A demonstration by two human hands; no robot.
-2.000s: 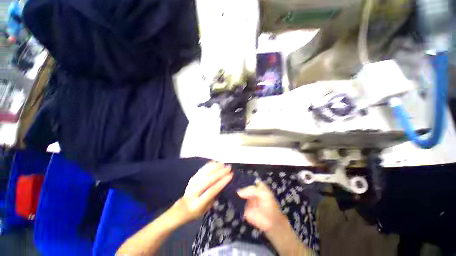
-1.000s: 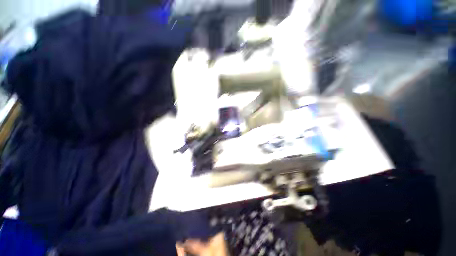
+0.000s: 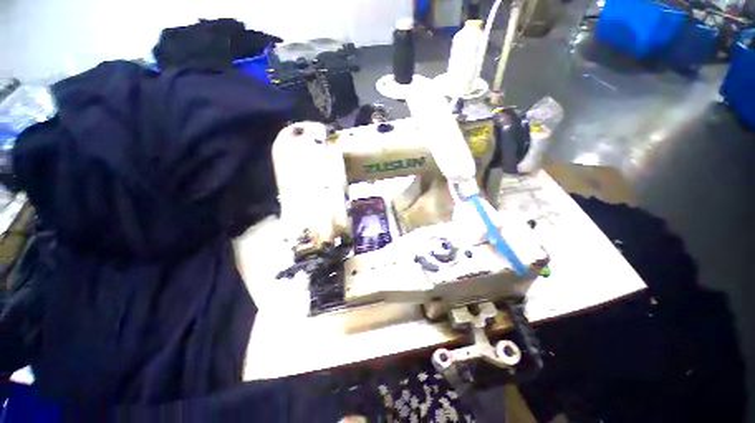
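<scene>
The dark navy cloth (image 3: 157,165) lies in a large heap left of the sewing machine (image 3: 385,157), and part of it runs along the table's front edge at the bottom. The presser foot and needle area (image 3: 319,256) shows no cloth under it that I can make out. A small bit of one hand (image 3: 353,419) shows at the bottom edge, cut off by the frame; I cannot tell which hand it is or what it holds. The rest of both hands is out of the picture.
The white table (image 3: 372,343) bears the machine and a phone-like object with a lit screen (image 3: 370,225). A black cone (image 3: 403,54) and a white cone (image 3: 466,54) stand behind. A lever (image 3: 478,351) hangs below the front edge. A dark pile (image 3: 646,330) lies right; blue crates (image 3: 641,29) stand far right.
The view has swung up and to the right and is sharper. The hands that were on the cloth at the lap have dropped almost wholly out of the picture.
</scene>
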